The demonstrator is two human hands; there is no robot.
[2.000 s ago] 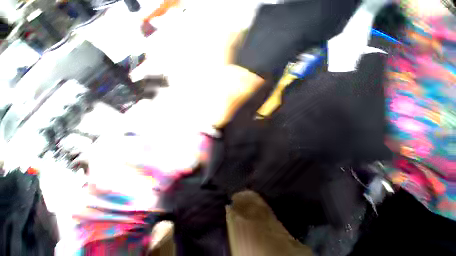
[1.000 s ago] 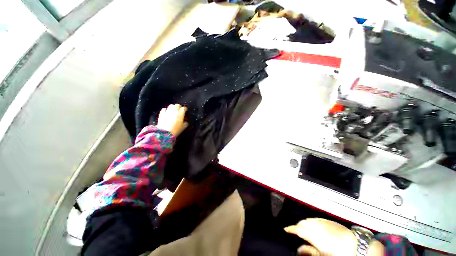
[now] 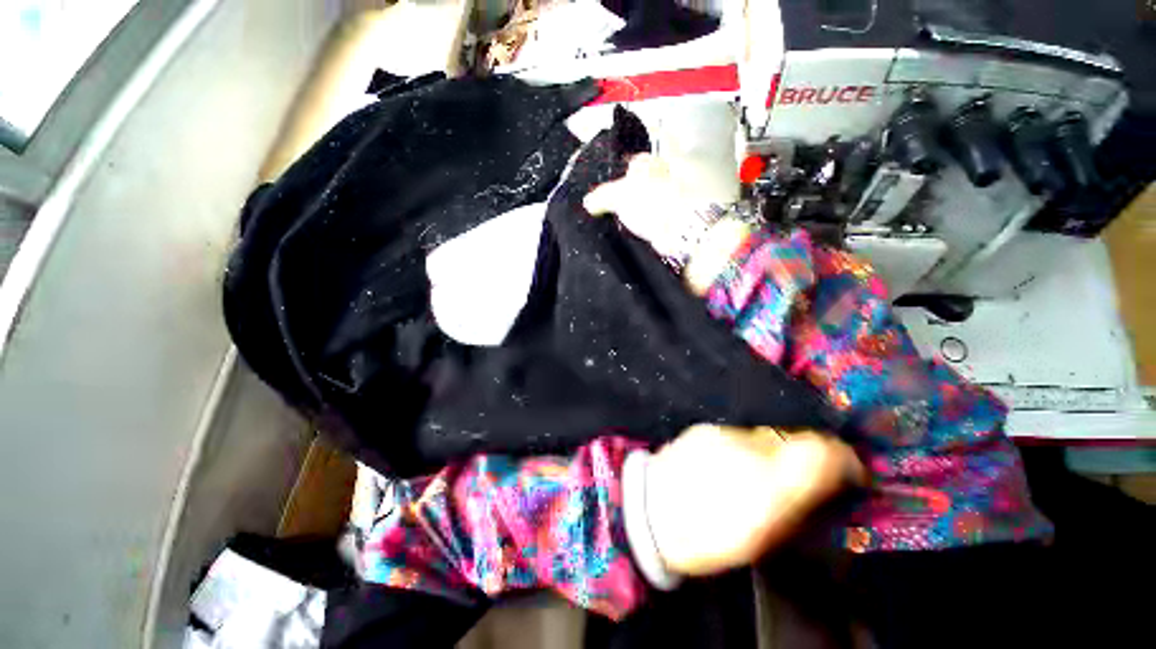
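A large heap of black fabric (image 3: 368, 241) with white specks and loose pale thread lies left of the machine. A black fabric piece (image 3: 634, 342) is spread over its right side, between my two hands. My right hand (image 3: 647, 203), with a watch at the wrist, grips the piece's upper edge near the red strip. My left hand (image 3: 748, 494), blurred, is closed at the piece's lower right corner; its fingertips are partly hidden. A pale patch (image 3: 488, 279) shows between the heap and the piece.
The overlock machine marked BRUCE (image 3: 824, 95) stands at the upper right, with black tension knobs (image 3: 976, 140) and an orange-red part (image 3: 753, 169). The white machine bed (image 3: 1052, 317) is partly behind my right sleeve. Mixed cloth (image 3: 545, 32) lies beyond the red strip (image 3: 672, 84).
The view has turned left from the first frame. Since the second, my right hand has reached across to the black fabric, and my left hand has moved from the heap to the piece's lower right corner.
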